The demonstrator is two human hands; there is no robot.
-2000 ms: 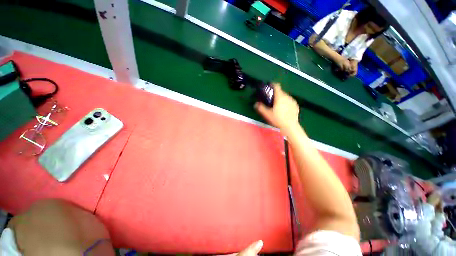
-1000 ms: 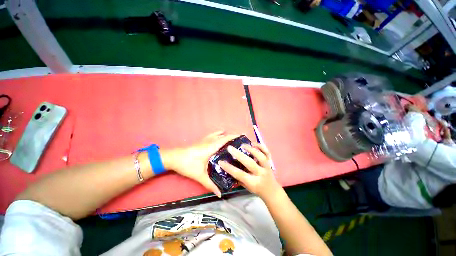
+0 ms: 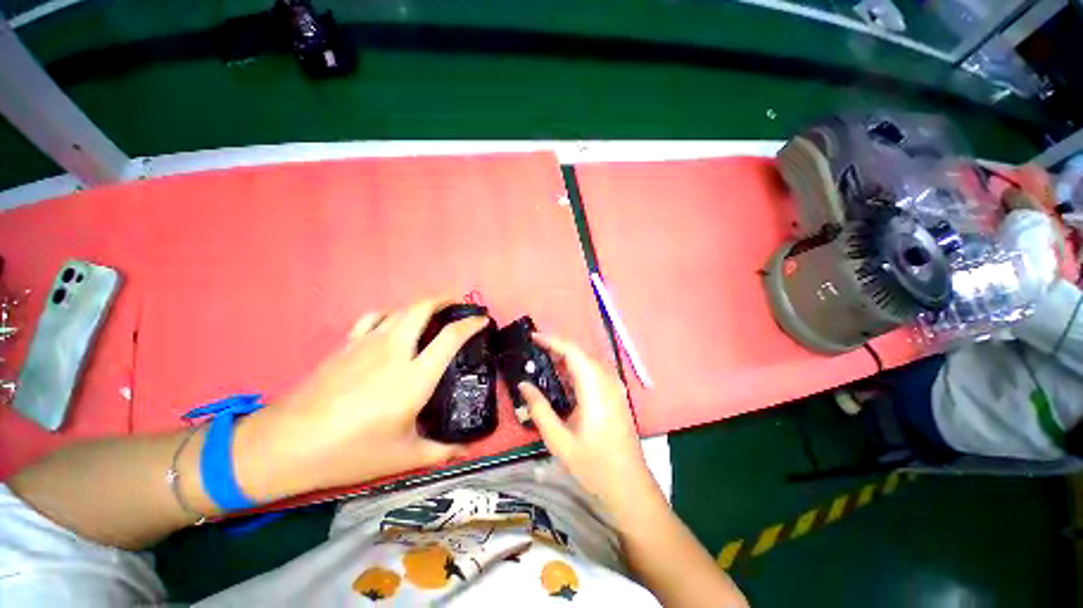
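Observation:
A black camcorder body is held just over the red mat's front edge. My left hand grips its left side, fingers over the top. A black screen cover stands open to the right of the body. My right hand holds this cover, with the thumb on its face. Whether body and cover are joined is hard to see between the hands. A blue band is around my left wrist.
A whitish stick lies by the mat seam. A grey-brown tape dispenser with clear plastic stands at right, a person's sleeve beyond it. A phone lies at left. Another black device is on the green belt.
My right hand has come back from the belt with the black device. Both hands now hold it, and it has gone from one closed block to two parts spread side by side.

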